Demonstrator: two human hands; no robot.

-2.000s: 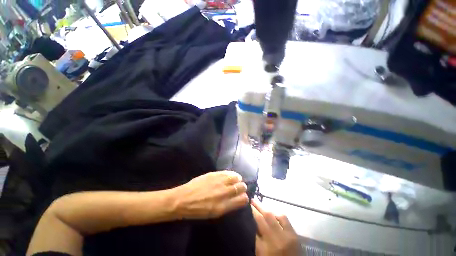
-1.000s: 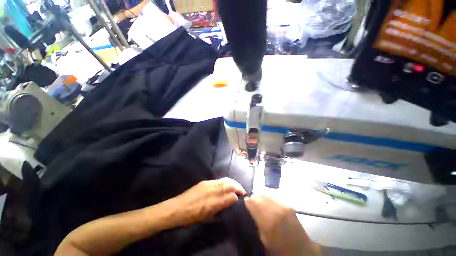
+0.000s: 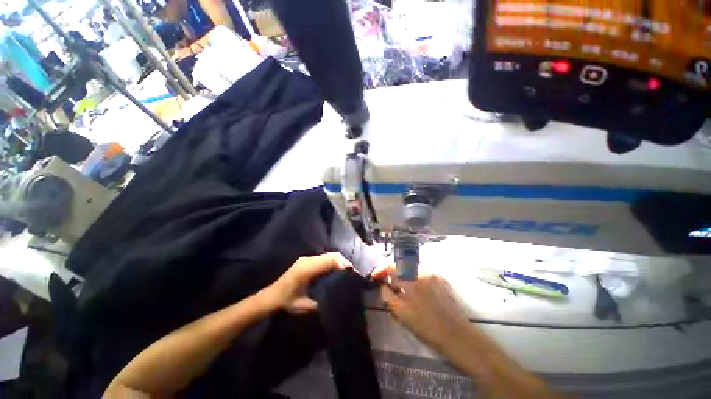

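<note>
The black garment lies across the table left of the sewing machine. A folded black strip hangs down from my hands over the table's front edge. My left hand grips the cloth near the needle end. My right hand is slightly blurred, with its fingertips at the cloth edge just in front of the presser foot area; it pinches the edge. A grey edge of the garment lies beside the needle.
Thread snips and a small black piece lie on the bed at the right. A phone with a lit orange screen is above the machine. A second sewing machine stands far left. Crumpled clear plastic is behind.
The view has shifted, so the phone shows larger. My hands have lifted and turned the cloth edge near the needle, and a folded strip now hangs between them. The ruler scale has come into view.
</note>
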